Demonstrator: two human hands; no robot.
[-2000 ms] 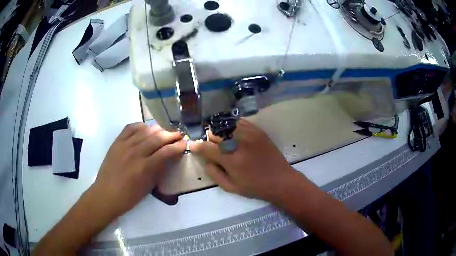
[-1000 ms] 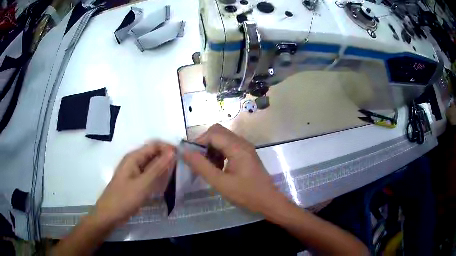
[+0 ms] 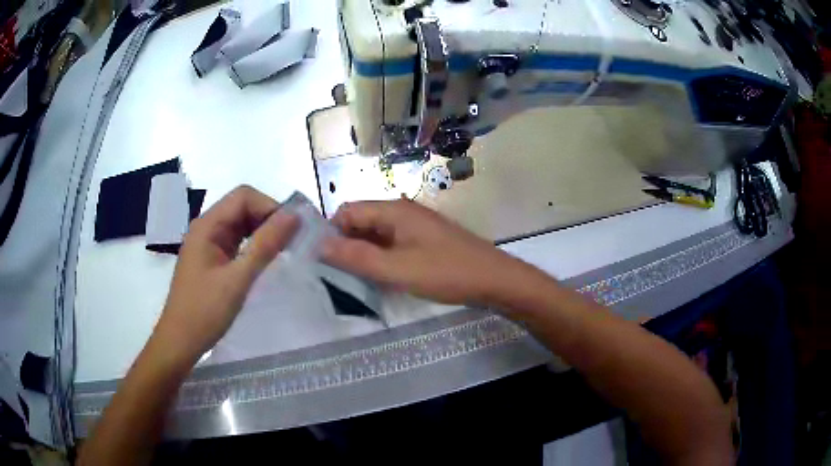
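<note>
A small cut piece (image 3: pixel 314 238), pale grey with a dark underside showing at its lower end, is held above the table in front of the sewing machine. My left hand (image 3: pixel 232 246) pinches its upper left part. My right hand (image 3: pixel 392 246) grips its right side, and the fingers hide part of it. The machine's presser foot (image 3: pixel 401 157) stands over the lit needle plate (image 3: pixel 364 182), with no cloth seen under it. The held piece is slightly blurred.
Dark squares (image 3: pixel 123 205) with a pale piece (image 3: pixel 168 211) on top lie at left. Sewn pale pieces (image 3: pixel 273 55) lie at upper left. Yellow-and-black snips (image 3: pixel 679 193) and black-handled scissors (image 3: pixel 753 205) lie at right. A ruler strip (image 3: pixel 364 366) runs along the front edge.
My hands have left the needle area with the small piece. Since one second ago they have moved up a little and the piece has turned, its pale face now showing more.
</note>
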